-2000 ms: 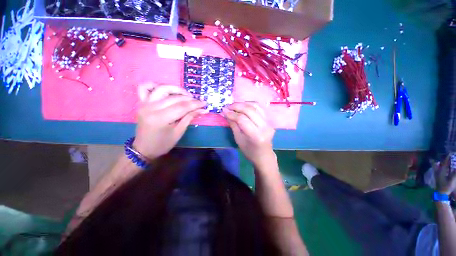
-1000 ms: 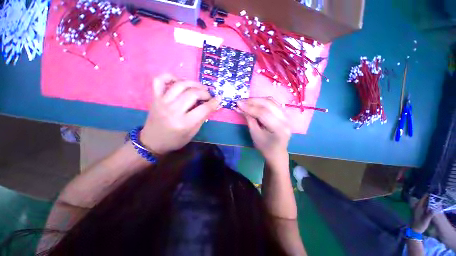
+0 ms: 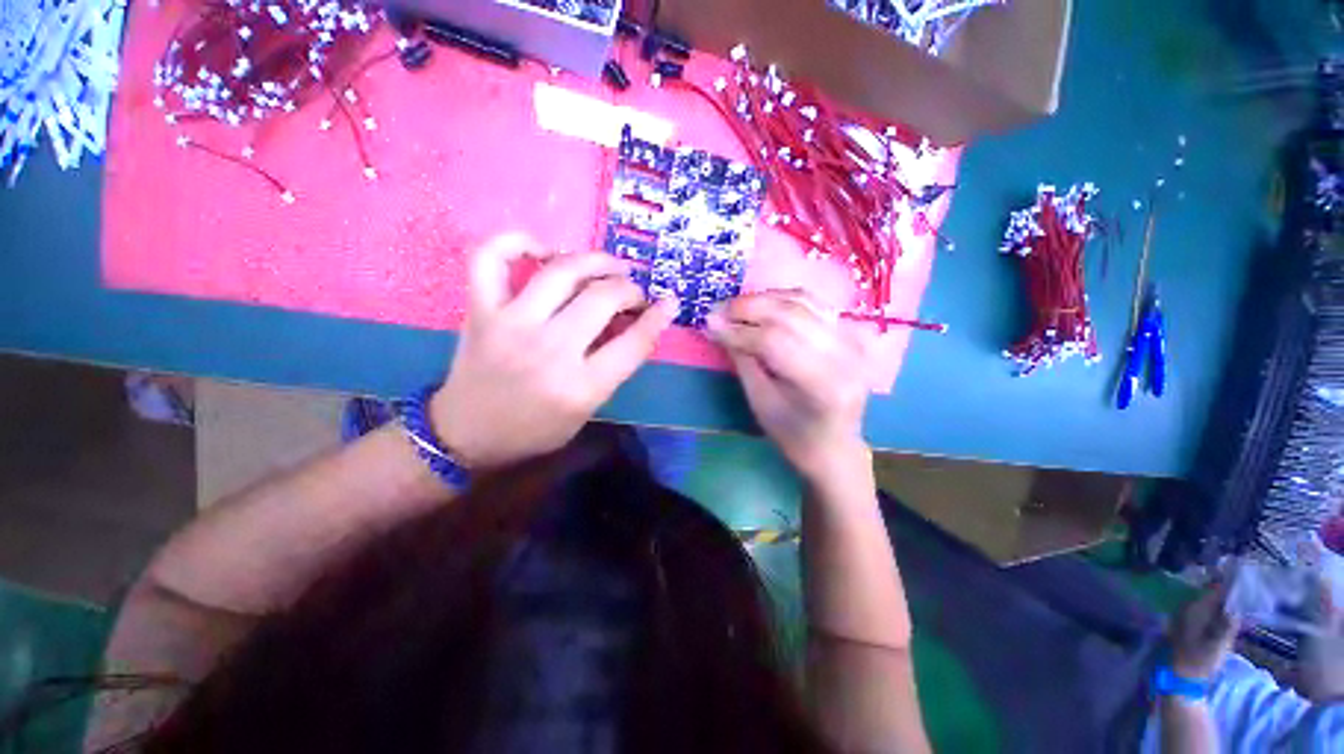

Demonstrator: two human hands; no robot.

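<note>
A dark PCB panel with rows of small units and pale pads lies on the red-pink mat. My left hand is at the panel's lower left corner, thumb and fingertips on its near edge. My right hand is at the lower right corner, fingertips pinched at the edge. Both hands grip the panel's near edge. Any small part between the fingertips is hidden or too small to tell.
Red lead wires lie right of the panel, more at upper left. A bundle of red wires and a blue-handled tool lie right. A brown box stands behind. Another person's hand shows at lower right.
The view has shifted, so bench items sit in different places in the picture. Both hands stay at the panel's near edge, with small finger movements. The other person's hands have moved.
</note>
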